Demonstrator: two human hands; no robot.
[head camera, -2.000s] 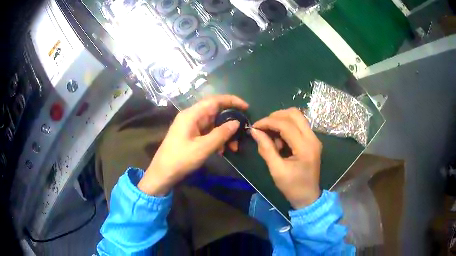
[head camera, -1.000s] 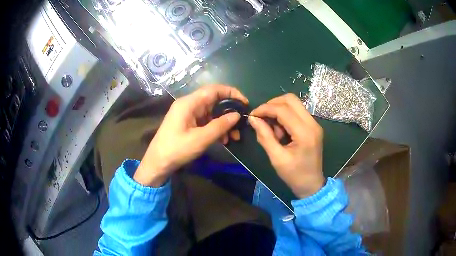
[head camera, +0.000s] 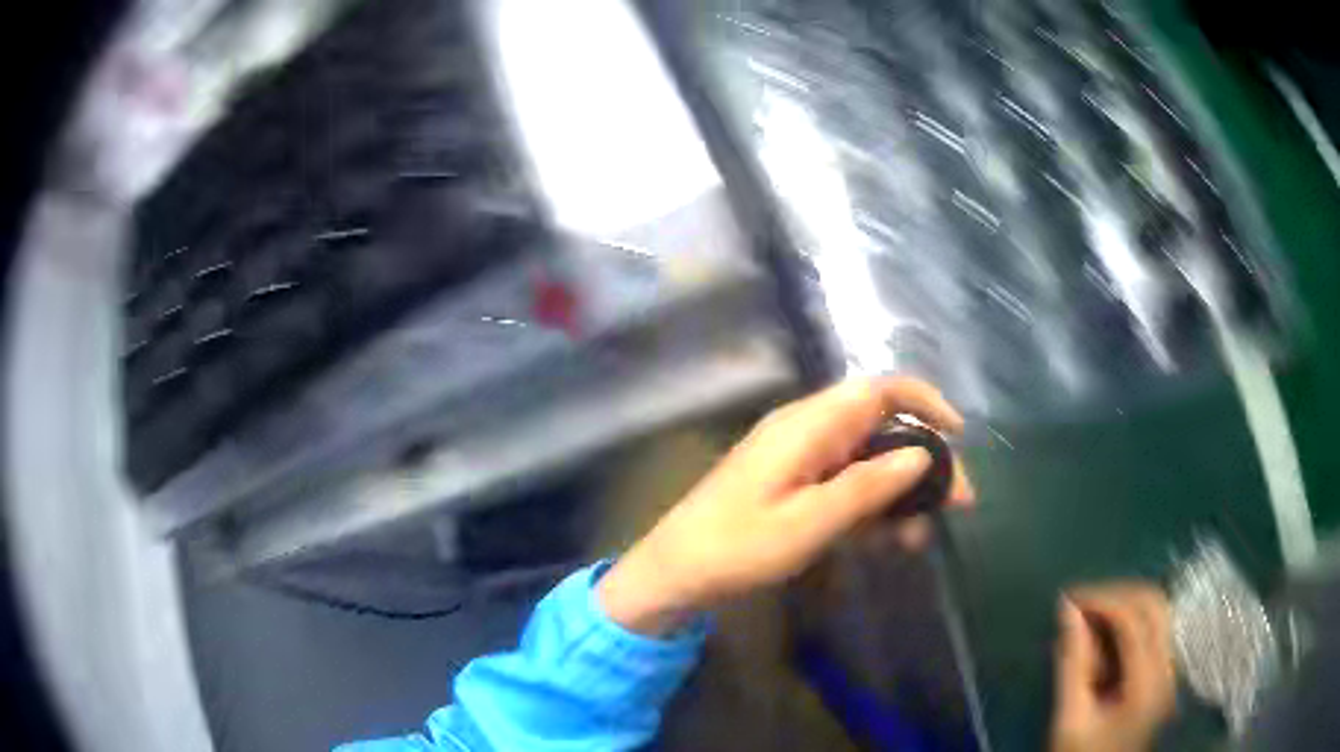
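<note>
The frame is blurred by motion. My left hand (head camera: 794, 507), in a light blue sleeve, holds a round black part (head camera: 914, 464) between thumb and fingers, above the near edge of the green board. My right hand (head camera: 1120, 669) is low at the right, cut off by the bottom edge, apart from the part and just left of the bag of pins (head camera: 1223, 632). Its fingers are curled; blur hides whether a pin is between them.
A shiny blister tray (head camera: 985, 206) spans the upper right with strong glare. The machine (head camera: 485, 426) fills the left, with a blurred red button (head camera: 557, 304) and a dark fixture area (head camera: 294, 279) behind it. The green board (head camera: 1073, 485) lies under the bag.
The view has swung left toward the machine. My right hand has moved away from the black part, down and right beside the bag. My left hand still holds the part.
</note>
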